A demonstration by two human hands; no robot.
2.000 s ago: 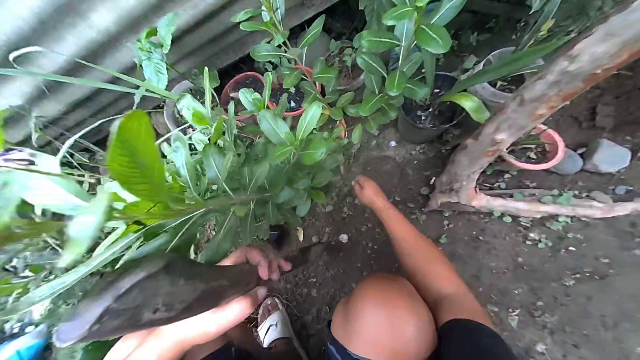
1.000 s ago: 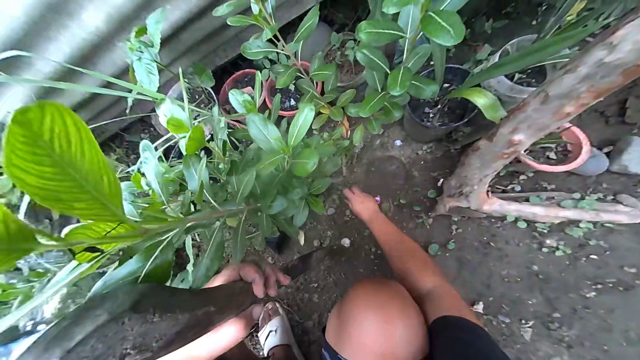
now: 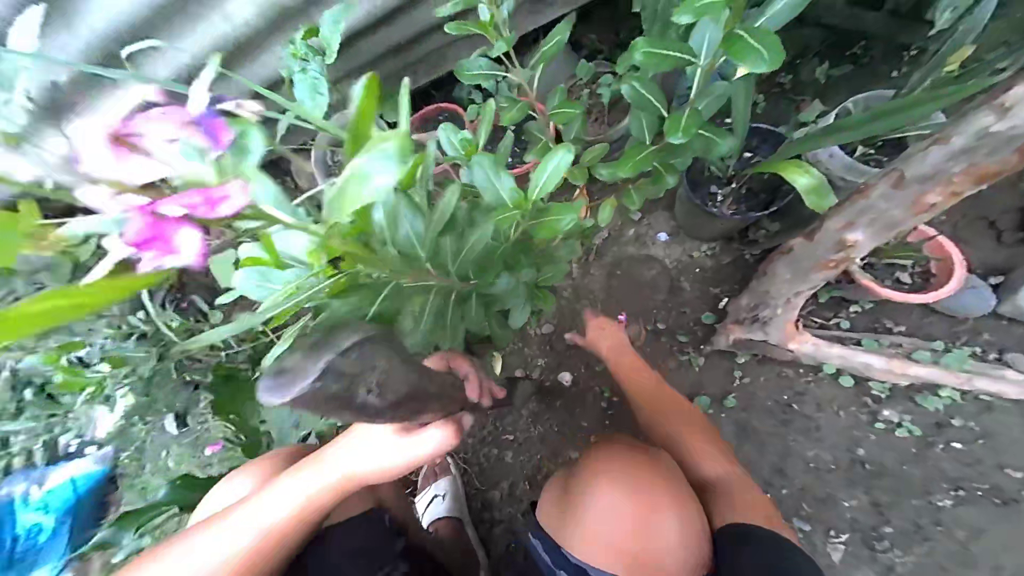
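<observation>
My left hand (image 3: 464,384) is closed around a broad, dark grey-brown elongated object (image 3: 368,380), blurred, its wide end pointing left; a thin dark part sticks out past the fingers on the right. What the object is, I cannot tell. Just beyond it grows a dense leafy green plant (image 3: 456,264). My right hand (image 3: 600,332) reaches forward over bare brown soil (image 3: 640,288), fingers apart and nothing visible in them. A tiny pink thing (image 3: 622,318) lies beside it.
Pink blurred flowers (image 3: 172,228) hang at the left. A black pot (image 3: 704,212), a terracotta-coloured pot (image 3: 952,268) and a thick tree trunk (image 3: 880,208) stand right. Corrugated sheeting (image 3: 232,40) borders the back. A blue plastic item (image 3: 56,512) lies lower left.
Pink flowers have come into view at the left, where a large leaf showed before. The dark object's wide end has swung in my left hand. My right hand stays over the same soil, its fingers now more spread.
</observation>
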